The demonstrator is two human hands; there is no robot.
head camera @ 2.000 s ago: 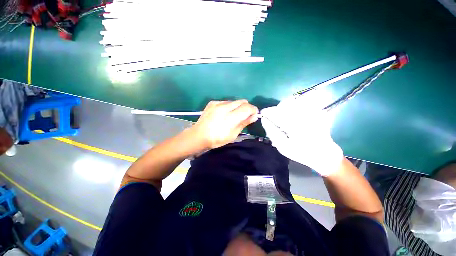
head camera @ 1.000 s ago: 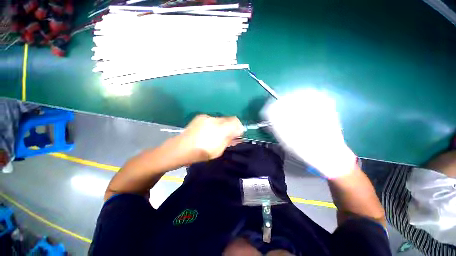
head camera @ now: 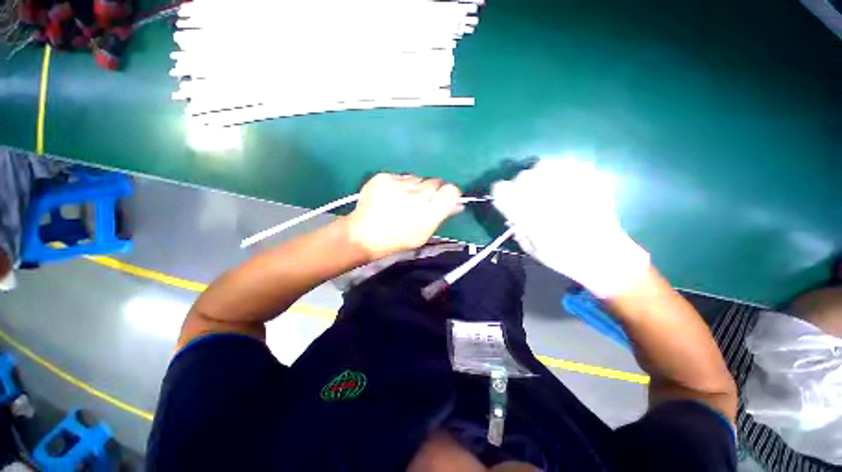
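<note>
My left hand (head camera: 402, 214), bare, is closed on a white tube (head camera: 295, 223) whose loose end points left and down past the bench edge. My right hand (head camera: 577, 221), in a glaring white glove, holds a wire harness. A thin light piece (head camera: 476, 198) spans the small gap between both hands. From under the glove a white-covered leg (head camera: 480, 258) hangs down left, with a small dark reddish connector (head camera: 432, 289) at its end, in front of my dark shirt. The glove's fingers are washed out by glare.
A glaring white pile of cut sleeving (head camera: 323, 60) lies on the green bench (head camera: 646, 111). Red-and-black connectors (head camera: 78, 28) lie at the far left. Blue stools (head camera: 78, 217) stand beyond the bench edge. Another person's striped and white clothing (head camera: 794, 369) shows at right.
The harness's connector end has swung from the bench at far right to below my hands. The white tube in my left hand now slants down left. Both hands have stayed close together.
</note>
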